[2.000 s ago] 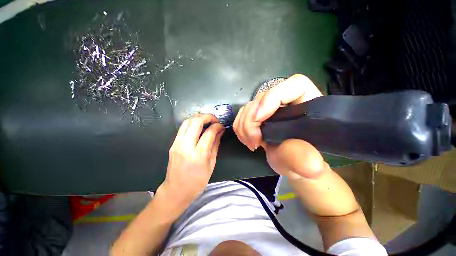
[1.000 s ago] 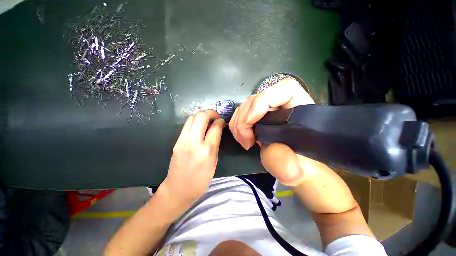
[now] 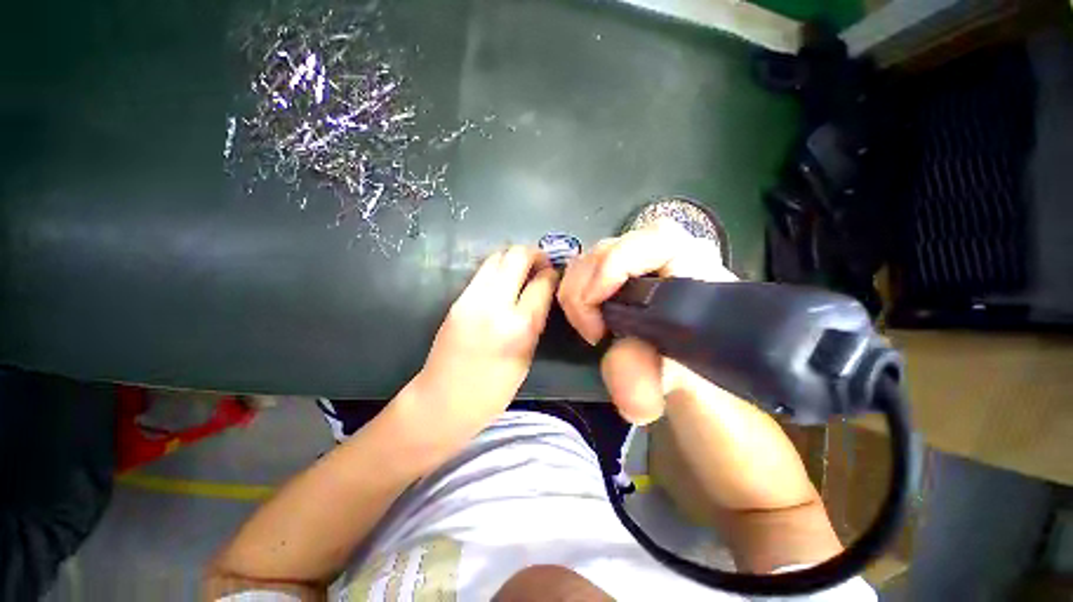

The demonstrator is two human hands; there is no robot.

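My right hand [image 3: 635, 294] is closed around the dark grey electric screwdriver [image 3: 753, 335], whose rear end points right; its bit is hidden behind my fingers. My left hand [image 3: 494, 323] has thumb and fingertips on a small plastic housing [image 3: 560, 247] that looks bluish-white under glare, on the bench near its front edge. Only part of the housing shows between my hands. The round screw dish [image 3: 682, 216], with silvery grains, is just beyond my right hand. A thin, spiky heap of small metal fittings [image 3: 335, 118] lies at the upper left.
A dark pile of black parts [image 3: 824, 176] and a ribbed black crate [image 3: 965, 200] are at the right. The thick black cable [image 3: 900, 470] loops from the screwdriver across my lap. Brown cardboard [image 3: 988, 394] is beside the bench. The green bench top [image 3: 212, 306] extends left.
The camera view has shifted. The screwdriver's rear end has swung inward and its cable loop shows more. Both hands remain at the housing, and more of the screw dish shows.
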